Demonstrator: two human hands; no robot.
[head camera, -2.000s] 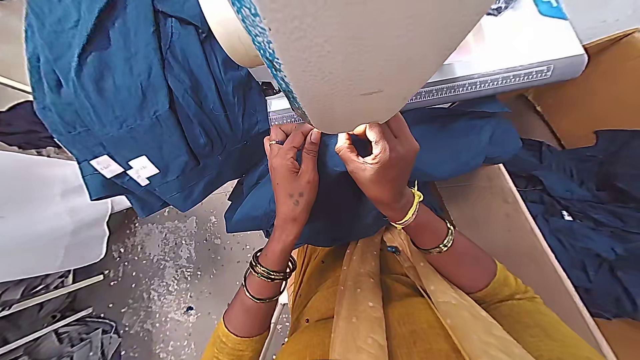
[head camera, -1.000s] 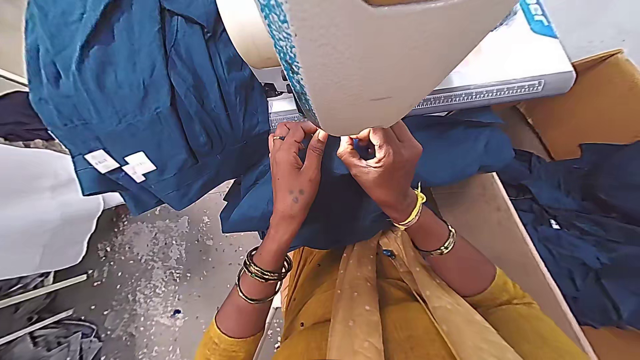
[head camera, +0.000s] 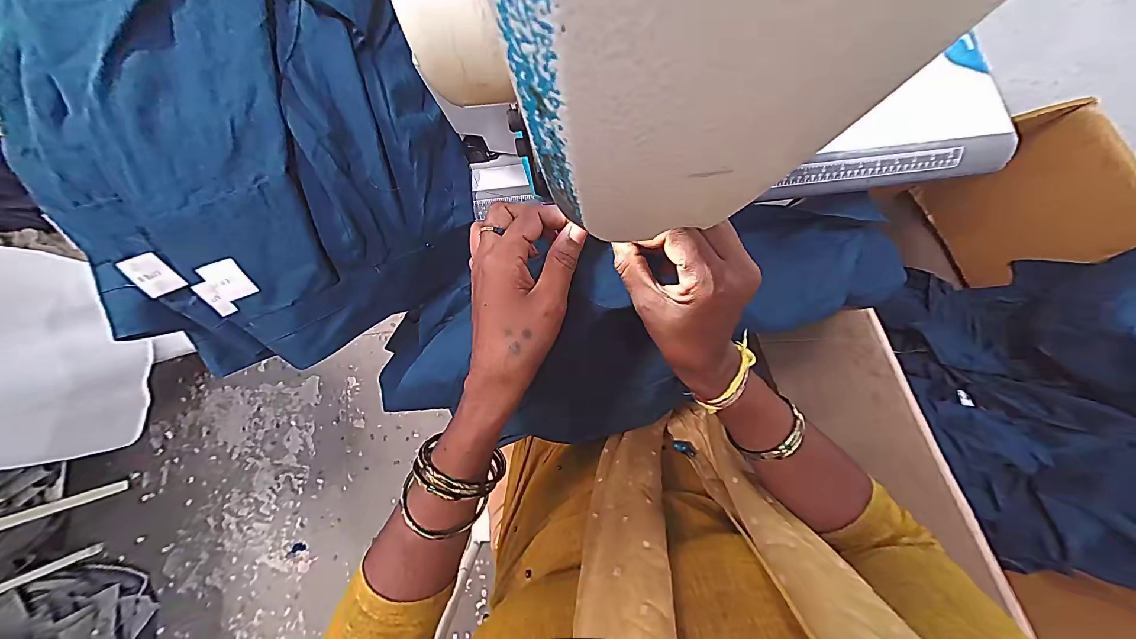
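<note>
A blue fabric piece (head camera: 586, 355) hangs over the near edge of the sewing machine's bed, down toward my lap. My left hand (head camera: 524, 284) pinches its upper edge between thumb and fingers, just left of the rounded end of the sewing machine head (head camera: 674, 115). Close to the right of that end, my right hand (head camera: 688, 297) pinches the same cloth with thumb and forefinger. The machine head hides the needle area and some of my fingertips. A printed ruler scale (head camera: 887, 169) runs along the front of the white machine bed.
Stacked blue garments (head camera: 204, 169) with small white labels (head camera: 226, 280) lie at the left. On the right, more dark blue cloth (head camera: 1038, 399) lies by an open cardboard box (head camera: 1029, 204). A white sheet-like thing (head camera: 62, 355) is at the far left, above a speckled floor (head camera: 240, 470).
</note>
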